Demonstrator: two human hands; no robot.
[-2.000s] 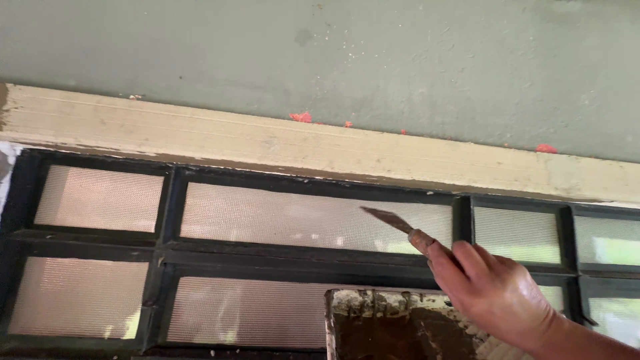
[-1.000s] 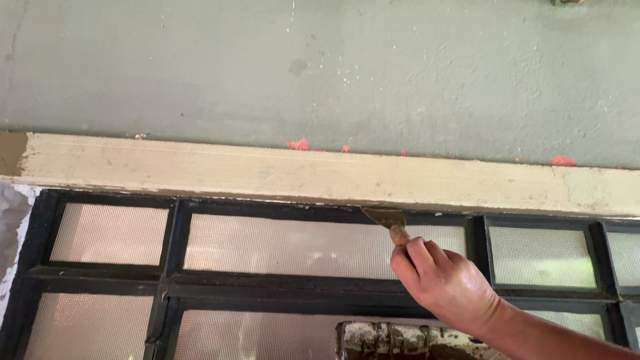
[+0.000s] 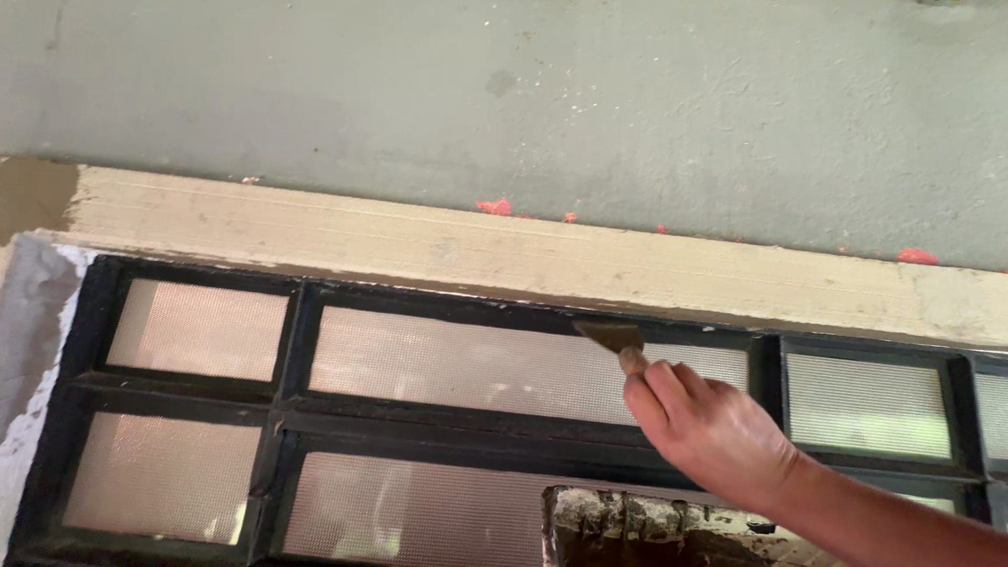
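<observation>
My right hand (image 3: pixel 713 429) reaches in from the lower right, closed around the handle of a putty knife (image 3: pixel 610 335). The blade points up and left, in front of the top rail of a dark window frame (image 3: pixel 520 315), just below a cream plaster band (image 3: pixel 441 244). Whether the blade touches the frame cannot be told. Under my right wrist, at the bottom edge, is a container (image 3: pixel 630 512) with a caked, stained rim and brown material inside, cut off by the view. My left hand is not in view.
Above the band stretches a grey-green painted surface (image 3: pixel 354 102) with red spots along its lower edge. Textured glass panes (image 3: pixel 201 327) fill the dark frame. At the far left, a brown patch (image 3: pixel 35 197) covers the band's end, above a rough white and grey edge (image 3: pixel 39 315).
From two seconds to one second ago, the putty knife rose from in front of the pane to the band's lower edge. Its blade now shows slightly below that edge.
</observation>
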